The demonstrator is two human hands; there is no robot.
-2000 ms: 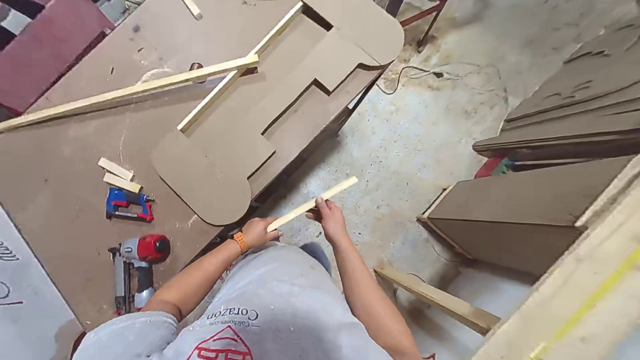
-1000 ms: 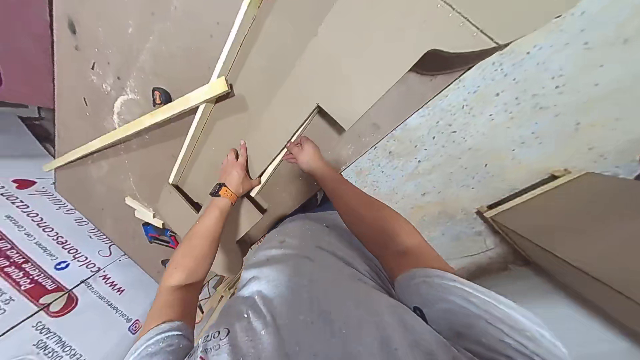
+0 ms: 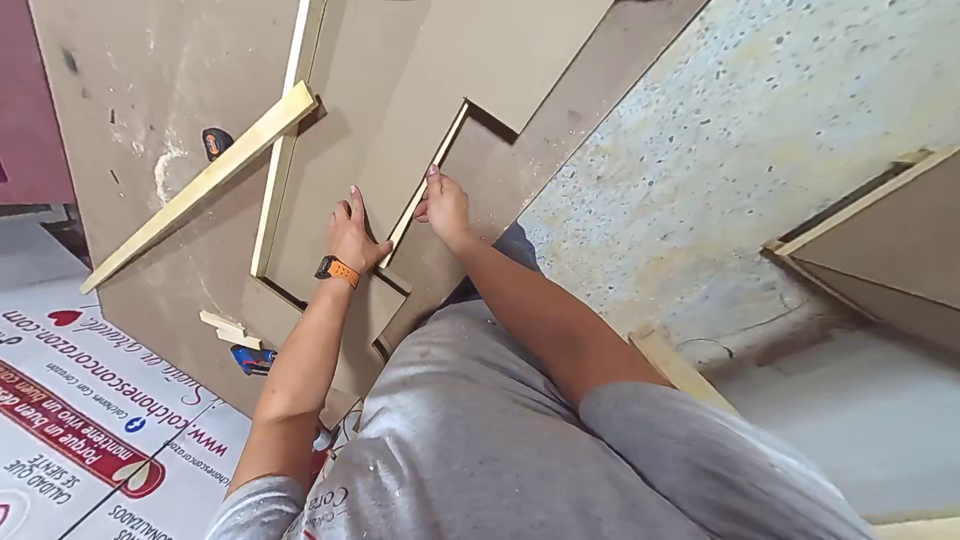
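Note:
A short wooden strip [image 3: 409,214] lies along the recessed edge of a notched brown board [image 3: 390,97]. My right hand [image 3: 446,206] pinches the strip near its middle, thumb and fingers on it. My left hand [image 3: 354,238], with an orange-banded watch on the wrist, rests on the board with fingers spread, its thumb touching the strip's near end. Left of the hands, a longer wooden strip [image 3: 277,195] runs along the board's straight edge. Another long wooden strip [image 3: 202,180] crosses over that one at an angle.
On the brown work surface [image 3: 90,127] are a tape measure [image 3: 217,142], short wood offcuts [image 3: 229,328] and a blue tool [image 3: 253,360], partly hidden by my left forearm. A printed sheet [image 3: 45,420] covers the lower left. A brown panel structure [image 3: 885,240] stands at right on the speckled floor.
The short strip, held in the air over the floor two seconds ago, now lies against the board's notched edge. My hands have moved with it to the board. The view has shifted closer to the board.

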